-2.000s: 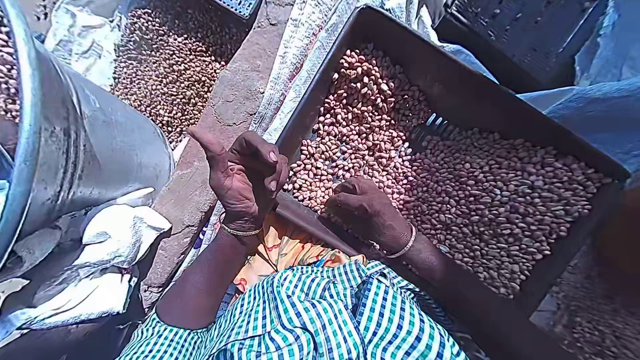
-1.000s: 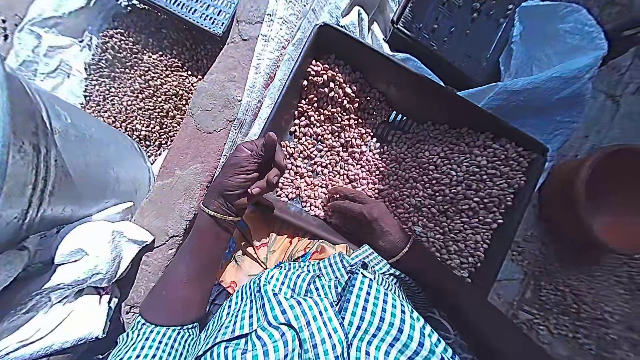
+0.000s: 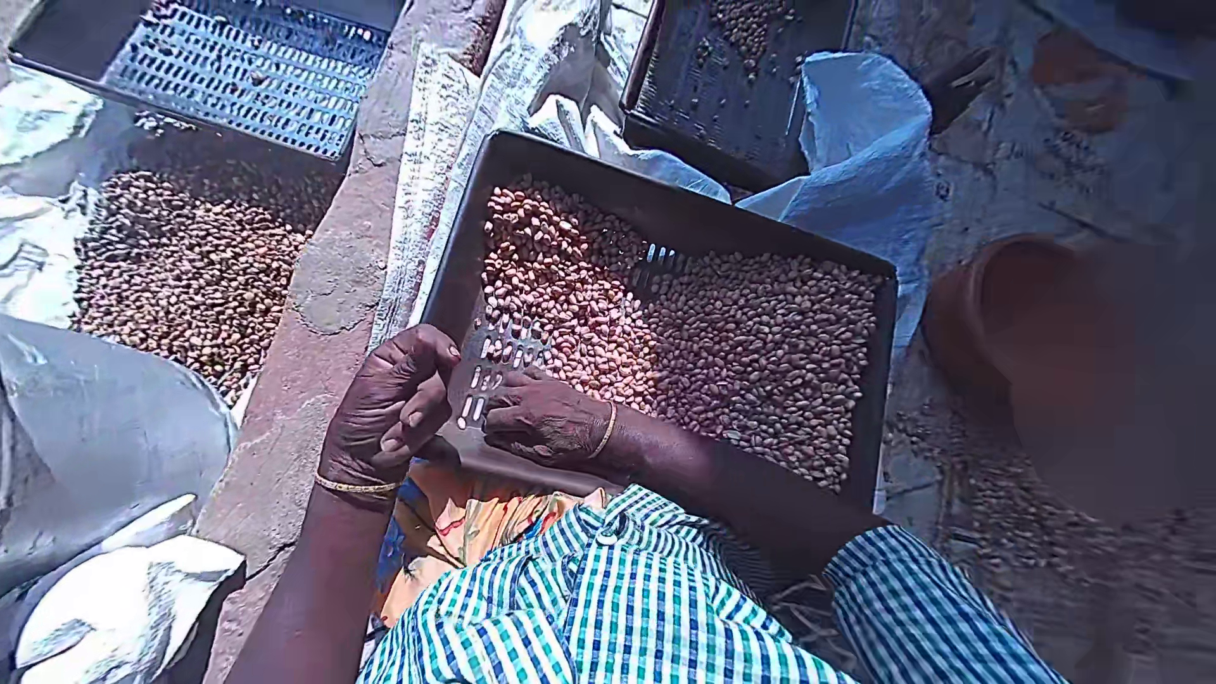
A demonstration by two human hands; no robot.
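A black plastic tray (image 3: 798, 233) with a slotted floor lies tilted before me, holding a spread of small pinkish-brown nuts or seeds (image 3: 760, 351). My right hand (image 3: 546, 418) rests inside its near left corner, fingers curled down at the edge of the pile beside bare slots; what its fingertips touch is hidden. Just outside the left wall is my left hand (image 3: 399, 408), raised with curled fingers; whether anything small is inside cannot be seen. Each wrist wears a thin bangle.
A brownish heap of similar nuts or seeds (image 3: 190, 275) lies at left under another slotted tray (image 3: 237, 71). A metal container (image 3: 104, 446) stands at lower left, beside a stone ledge (image 3: 328, 285). A third tray (image 3: 712, 114) is behind, a clay-coloured pot (image 3: 959, 313) at right.
My right hand has drawn left toward the tray's near left corner, where slots now show bare. My left hand's fingers, spread two seconds ago, are curled in. The view has shifted.
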